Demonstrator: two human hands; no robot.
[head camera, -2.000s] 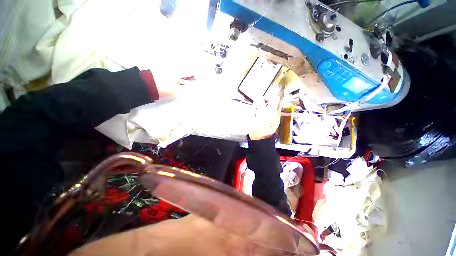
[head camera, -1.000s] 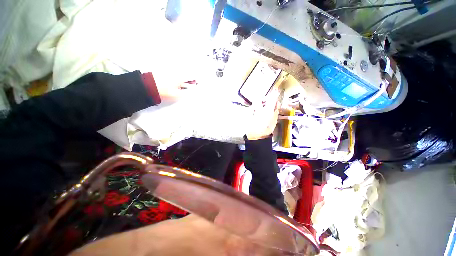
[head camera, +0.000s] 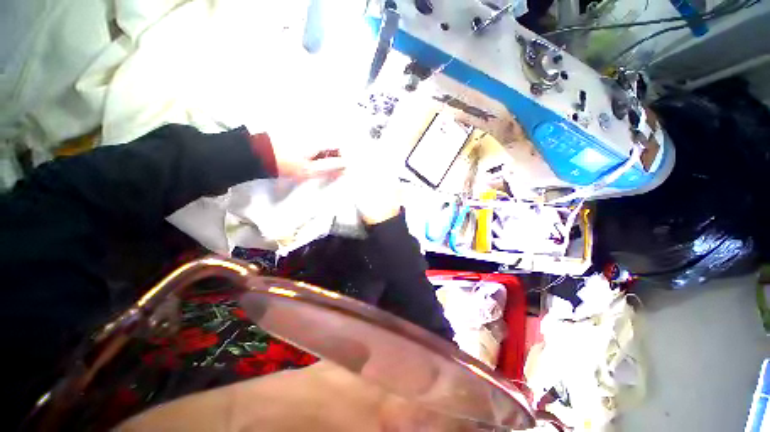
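A white fabric piece (head camera: 291, 207) lies bunched at the table's near edge, with a corner hanging over the lap. My left hand (head camera: 306, 164), below a red cuff, closes on its upper part; a small dark red spot shows by the fingertips. My right hand (head camera: 380, 201) is at the cloth's right side, its fingers lost in glare, so its grip cannot be told. The sewing machine (head camera: 490, 80), white with a blue stripe, stands beyond the hands. Its needle area is mostly washed out.
A phone (head camera: 439, 150) lies on the machine bed. A supply tray (head camera: 532, 228) holds blue-handled scissors (head camera: 450, 226) and a yellow item. A red bin (head camera: 513, 329) with white pieces is below, beside white scraps (head camera: 591, 346). Cream cloth (head camera: 143, 84) fills the upper left. Pink-framed glasses block the lower view.
My right hand has moved left from beside the phone and tray to the cloth near my left hand. The blue scissor handles in the tray are now uncovered. The view has shifted slightly.
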